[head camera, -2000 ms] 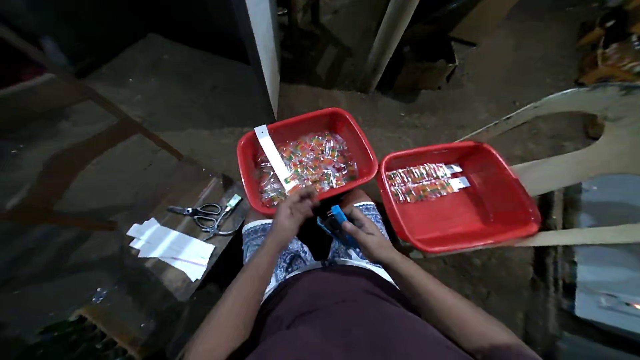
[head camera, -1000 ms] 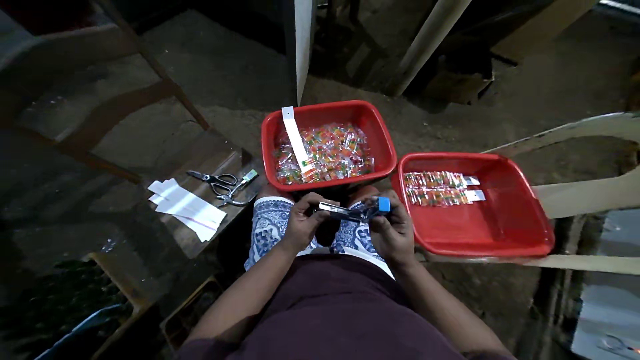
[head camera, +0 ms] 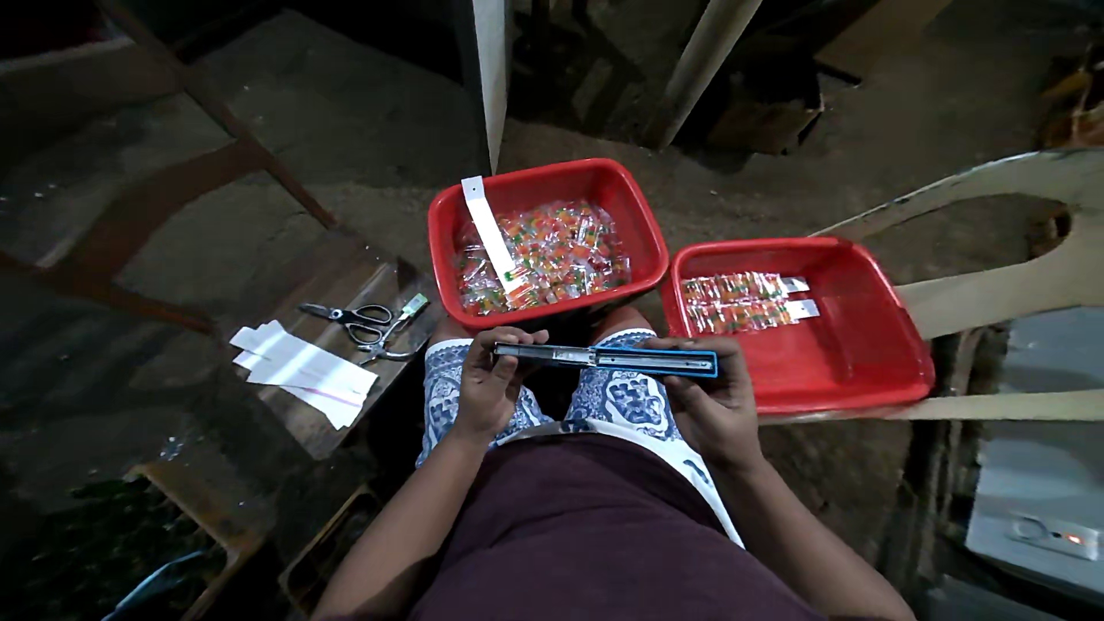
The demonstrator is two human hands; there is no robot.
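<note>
Between my two hands lies a blue stapler (head camera: 604, 356), spread wide so that its metal staple channel shows. My left hand (head camera: 493, 379) grips the dark end, and my right hand (head camera: 714, 392) is closed around the blue end. Just beyond them a red plastic basin (head camera: 657, 250) holds many small clear-wrapped candies (head camera: 561, 250). A long white paper strip (head camera: 489, 228) leans over its far rim, its lower end among the candies. In a second red basin (head camera: 888, 345) at the right lie two rows of wrapped candies (head camera: 742, 302) with white strip ends.
On a wooden surface (head camera: 319, 431) at my left are scissors (head camera: 354, 319), a metal tool with a green-marked handle (head camera: 401, 321) and a pile of white paper strips (head camera: 306, 371). The right basin rests on a pale plastic chair (head camera: 992, 293). A cardboard box (head camera: 768, 112) stands farther off.
The stapler has been spread open into a long line between my hands. Two seconds ago my right hand held it while my left hand was at the near rim of the candy basin.
</note>
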